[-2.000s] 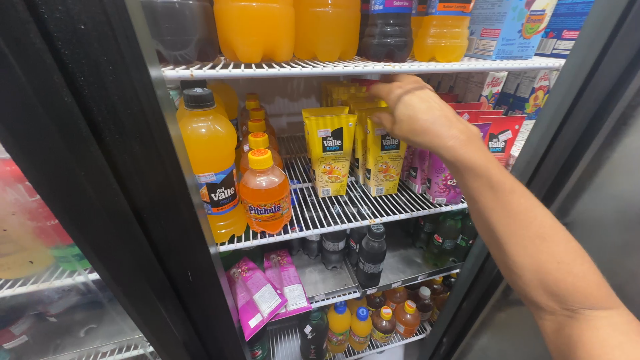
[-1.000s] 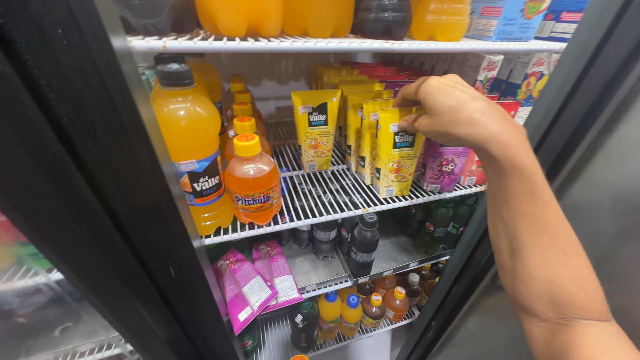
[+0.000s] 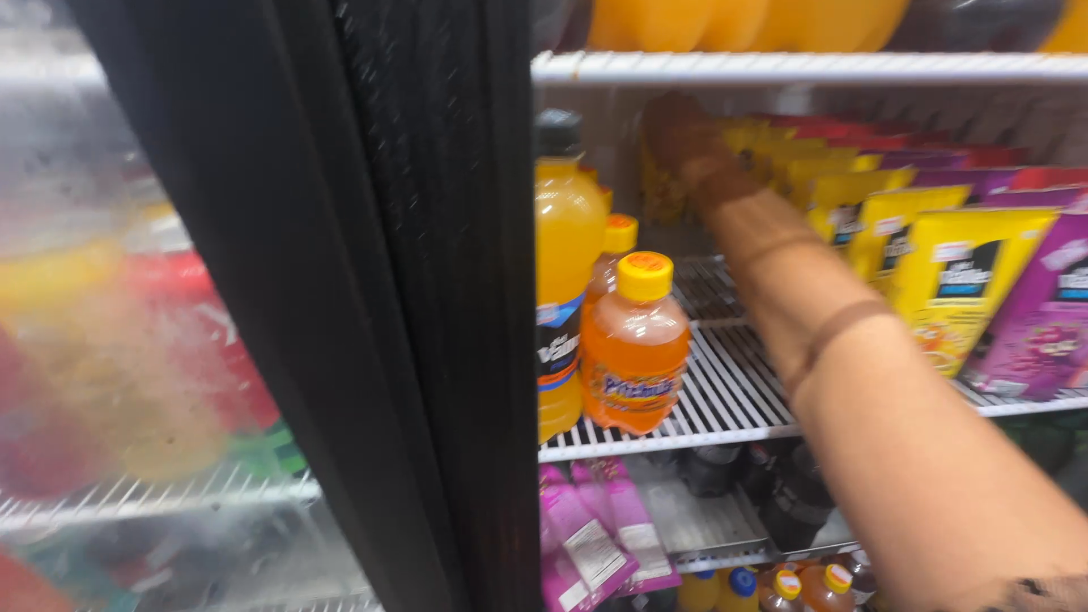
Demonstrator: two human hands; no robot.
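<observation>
My right hand [image 3: 680,136] reaches deep to the back of the middle wire shelf [image 3: 731,382], at a yellow juice pouch [image 3: 663,191]. It is blurred and shaded, so its grip cannot be made out. Right of my forearm stand rows of yellow juice pouches [image 3: 969,280], with purple pouches [image 3: 1041,314] beside them. Left of my forearm are a small orange drink bottle with a yellow cap [image 3: 637,357] and a taller black-capped bottle of orange drink [image 3: 565,246]. My left hand is out of view.
A black door frame [image 3: 425,306] of the cooler rises at the left. Large bottles [image 3: 731,25] stand on the shelf above [image 3: 807,68]. Below lie purple pouches [image 3: 586,544], near dark bottles [image 3: 799,501] and small capped bottles [image 3: 786,586].
My right hand has moved from the front yellow pouches to the back left of the shelf. The front yellow pouch that stood alone left of the row is gone from that spot. The view has shifted left and closer.
</observation>
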